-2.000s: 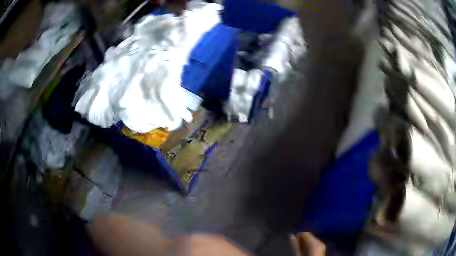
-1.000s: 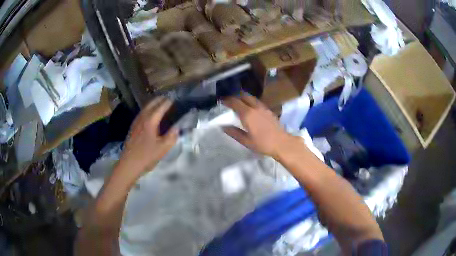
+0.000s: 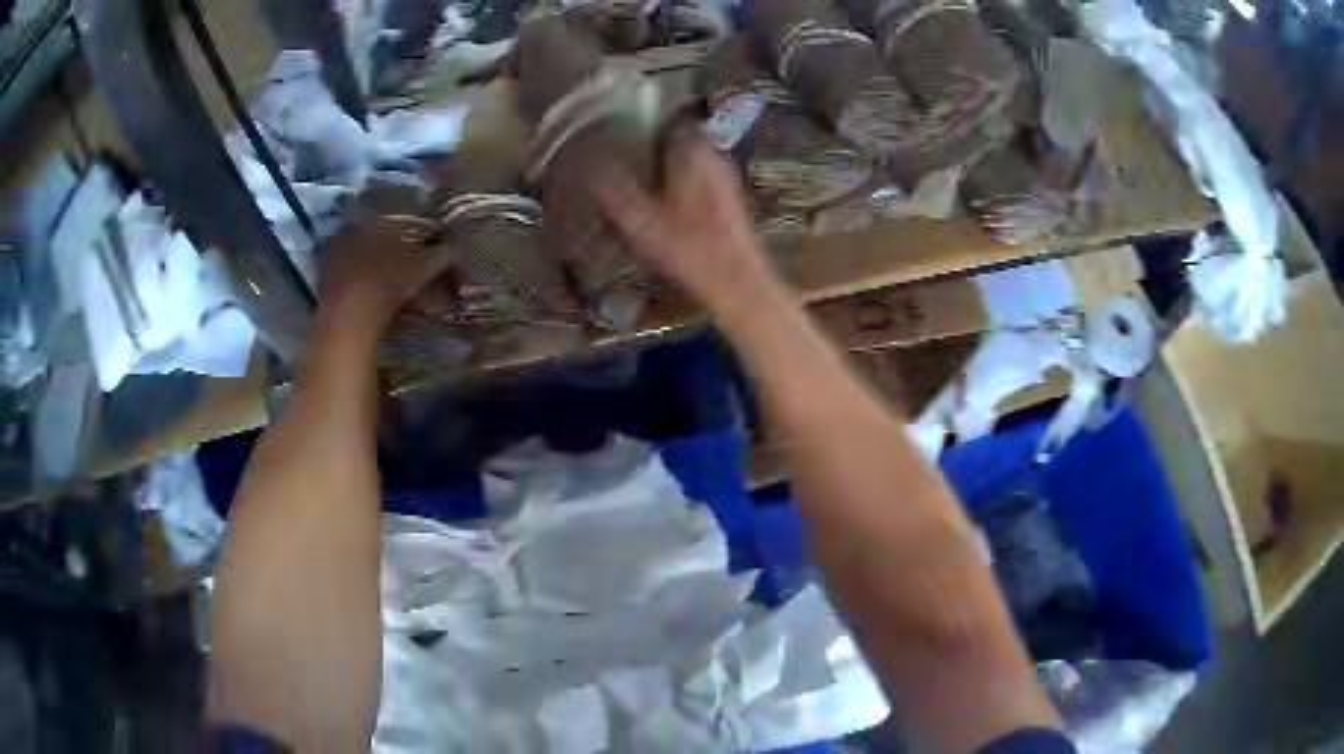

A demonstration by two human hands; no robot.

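Several brown cut-piece bundles tied with cream strips (image 3: 848, 74) lie on a wooden shelf across the top of the view. My right hand (image 3: 686, 214) is on a tied brown bundle (image 3: 590, 184) at the shelf's front, thumb and fingers around its right side; the hand is slightly blurred. My left hand (image 3: 380, 265) is at the left end of the row, against another tied bundle (image 3: 497, 243); its fingers are dark and partly hidden, so its hold is unclear.
White cut pieces (image 3: 619, 560) lie heaped below the shelf. A blue bin (image 3: 1142, 516) stands at the lower right, with a white roll (image 3: 1120, 336) above it and an open wooden box (image 3: 1268, 442) beside it. A dark metal post (image 3: 199, 177) rises at the left.
Both hands have moved from above the white pieces up to the bundles on the shelf. The view has shifted, and more of the shelf shows.
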